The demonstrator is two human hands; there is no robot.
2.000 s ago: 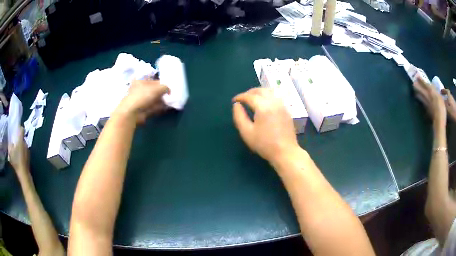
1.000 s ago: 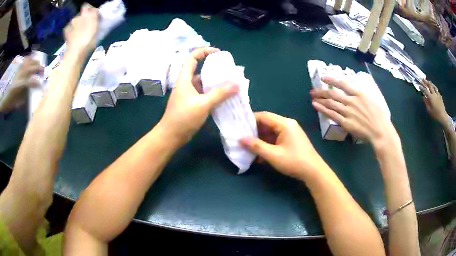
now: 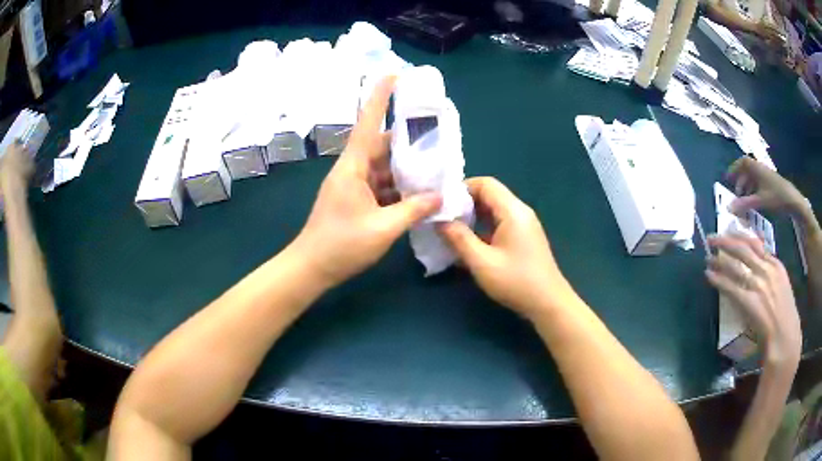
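A white wrapped product is held upright in front of me above the table, with a dark rectangular patch near its upper part. My left hand holds it from the left, thumb across its front and fingers behind. My right hand pinches its lower right side. The crumpled lower end hangs below my thumbs. Several white cartons with wrapped bundles on them stand in a row at the left. A white carton lies at the right, with white wrapping beside it.
A right-hand worker's hands hold another carton. A left-hand worker's arm reaches to cartons at the left edge. Folded slips lie at left. Cream posts and paper slips are at far right, a black tray at the back.
The wrapped product came from the left pile into both my hands and now shows its dark patch. The right-hand worker took a carton from the right group. One more carton stands at the left row.
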